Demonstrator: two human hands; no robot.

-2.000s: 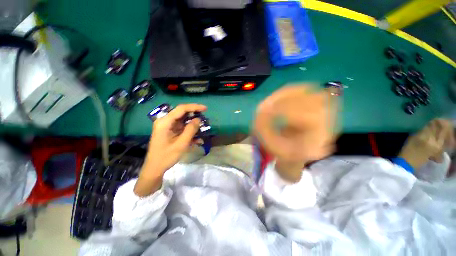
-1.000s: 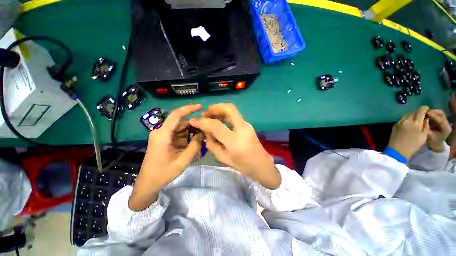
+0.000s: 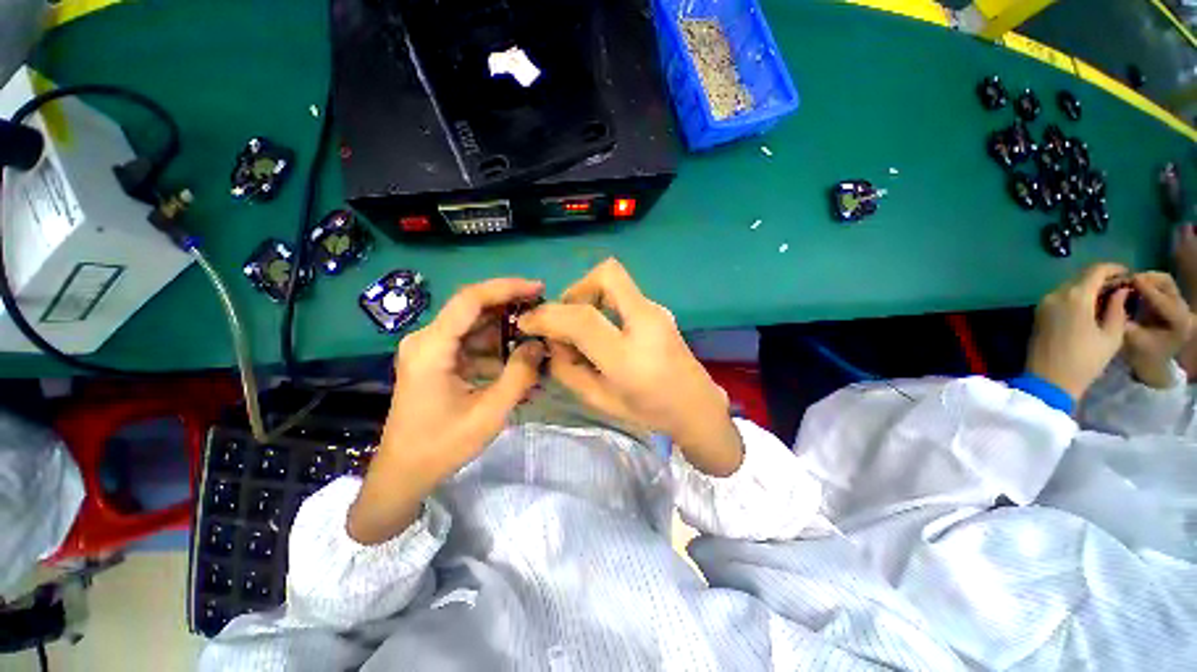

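Observation:
My left hand (image 3: pixel 453 394) holds a small black module housing (image 3: pixel 516 328) between thumb and fingers, over the bench's front edge. My right hand (image 3: pixel 630 355) meets it from the right, its fingertips touching the housing. The housing is mostly hidden by the fingers, and I cannot tell whether the right fingertips pinch a tiny part. A housing with a pale round centre (image 3: pixel 394 301) lies on the mat just left of my hands. Other loose housings (image 3: pixel 339 242) lie further left, and one (image 3: pixel 855 200) lies to the right.
The black press base (image 3: pixel 512 184) stands ahead, with a blue bin (image 3: pixel 781 99) of tiny beige pieces beside it. A white box (image 3: pixel 79 250) with cables is left. A pocket tray (image 3: pixel 250 525) is low left. A neighbour's hands (image 3: pixel 1090 328) work at right, below round black parts (image 3: pixel 1050 171).
My right hand came in from a blurred position over the mat to the housing in my left hand. Since then both hands have stayed together, with small finger movements. The view has shifted slightly.

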